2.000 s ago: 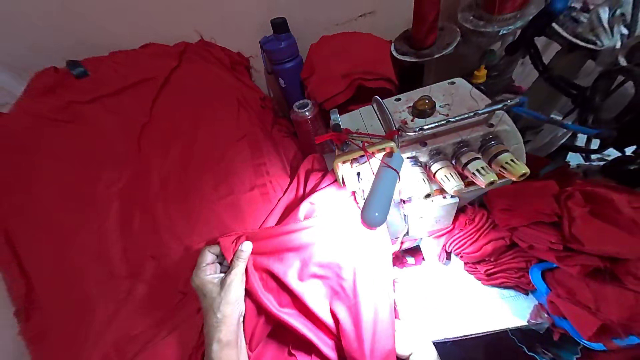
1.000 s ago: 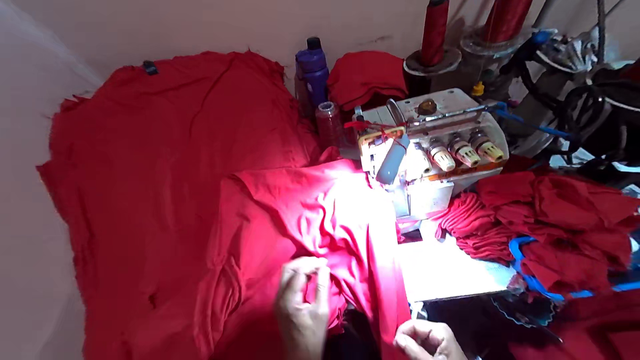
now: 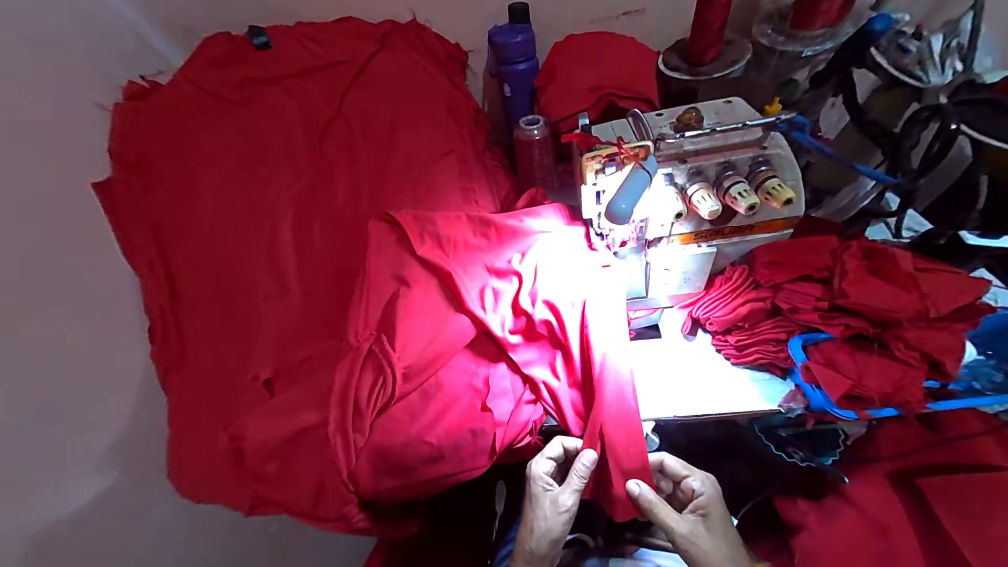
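A red fabric garment piece (image 3: 472,260) runs from under the head of an overlock sewing machine (image 3: 677,197) down over the table's front edge. My left hand (image 3: 555,488) pinches one side of its hanging end between thumb and fingers. On the other side of that end, my right hand (image 3: 685,504) grips the edge, thumb on top. The strip between them hangs fairly flat. Bright light washes out the cloth near the presser foot, so the needle area cannot be made out.
A large stack of red fabric (image 3: 315,157) covers the left side. Right of the machine, red cut pieces (image 3: 866,299) lie in a blue-rimmed basket (image 3: 803,370). Behind stand a purple bottle (image 3: 516,71), a thread cone (image 3: 535,153) and red thread spools (image 3: 709,31).
My left hand has moved right and down from the cloth's left part to its hanging end. My right hand has come into view and taken hold of the edge.
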